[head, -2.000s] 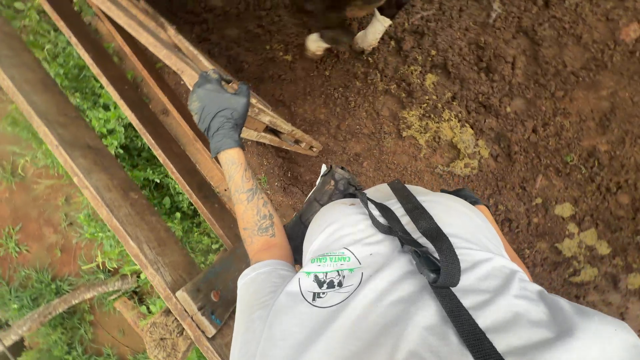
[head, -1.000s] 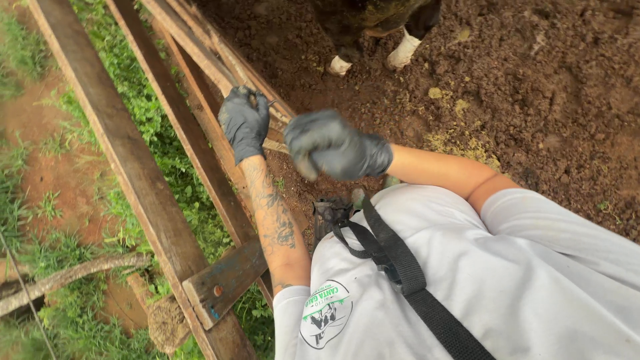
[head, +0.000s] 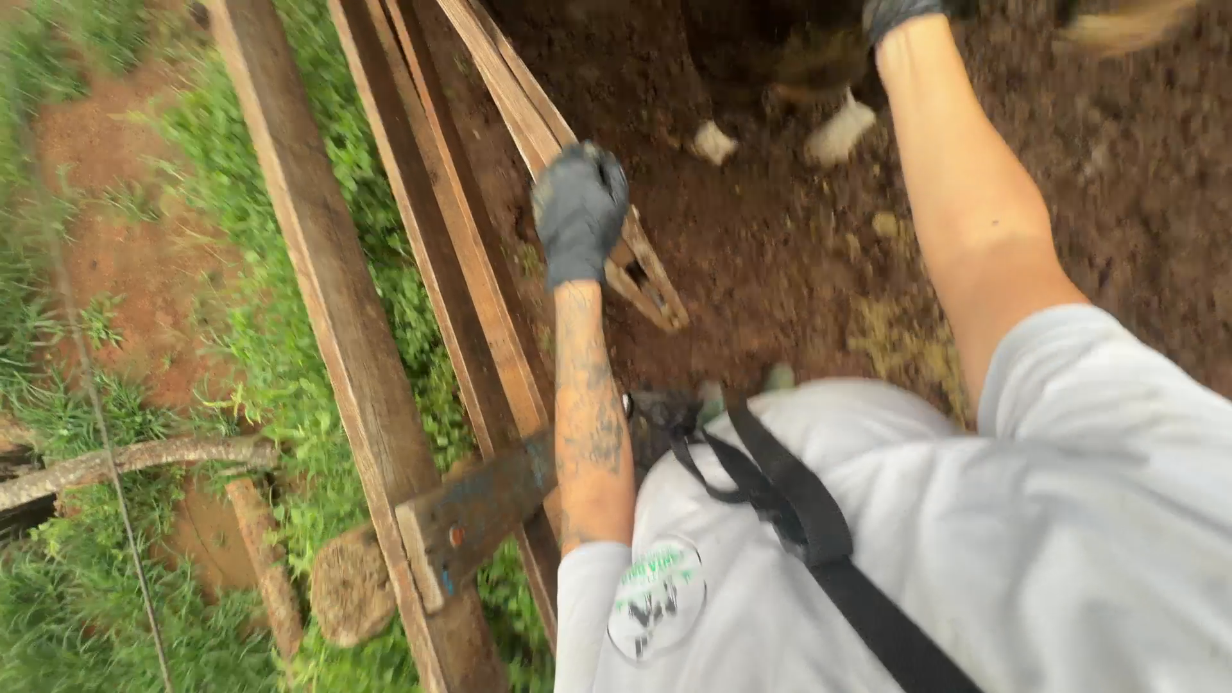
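My left hand (head: pixel 580 212), in a dark grey glove, is closed around a long wooden piece (head: pixel 529 120) of paired slats, near its lower end. The slats meet in a narrow tip just past the hand. My right hand (head: pixel 900 14), gloved too, is cut off by the top edge, so its fingers are hidden. It is close to the dark, blurred body of an animal (head: pixel 818 58), whose pale feet (head: pixel 842 130) rest on the soil. A black strap (head: pixel 799 481) lies across my light grey shirt.
Wooden rails (head: pixel 322 250) of a fence run down the left, with a short board (head: pixel 481 500) across them and a cut log end (head: pixel 351 587) beside it. Beyond are green plants, red soil and a thin wire (head: pixel 106 433). Muddy ground (head: pixel 760 279) lies to the right of the rails.
My right hand has moved away from beside my left hand, up to the top edge near the animal. My left hand stays on the wooden slats. The view has shifted.
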